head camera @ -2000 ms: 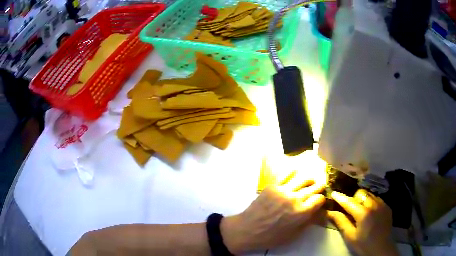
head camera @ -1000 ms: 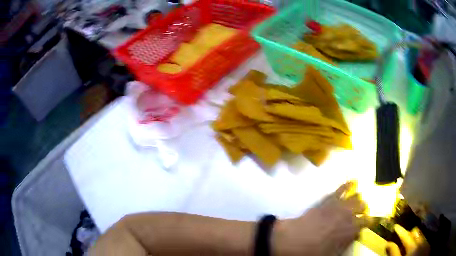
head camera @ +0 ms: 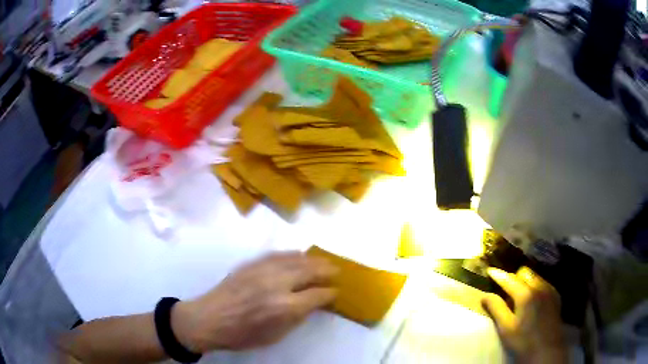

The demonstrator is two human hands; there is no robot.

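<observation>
My left hand (head camera: pixel 259 302), with a black band at the wrist, holds the left end of a mustard-yellow fabric piece (head camera: pixel 366 286) flat over the white table, left of the needle area. My right hand (head camera: pixel 526 309) rests at the machine bed (head camera: pixel 462 274), its fingers bent and its thumb and index finger near the needle area; whether it holds anything cannot be told. Another yellow piece (head camera: pixel 416 240) lies under the lamp's glare. A loose pile of mustard pieces (head camera: pixel 312 153) lies behind my left hand. Glare hides the needle.
The white machine head (head camera: pixel 565 142) stands at right, with a black gooseneck lamp (head camera: pixel 452 156) beside it. A green basket (head camera: pixel 348 82) and a red basket (head camera: pixel 186 117) hold yellow pieces at the back. A crumpled plastic bag (head camera: pixel 142 174) lies below the red basket.
My left hand has moved left, away from the needle, with a fabric piece now visible at its fingers. My right hand stays near the needle. The camera view swung left and partly back.
</observation>
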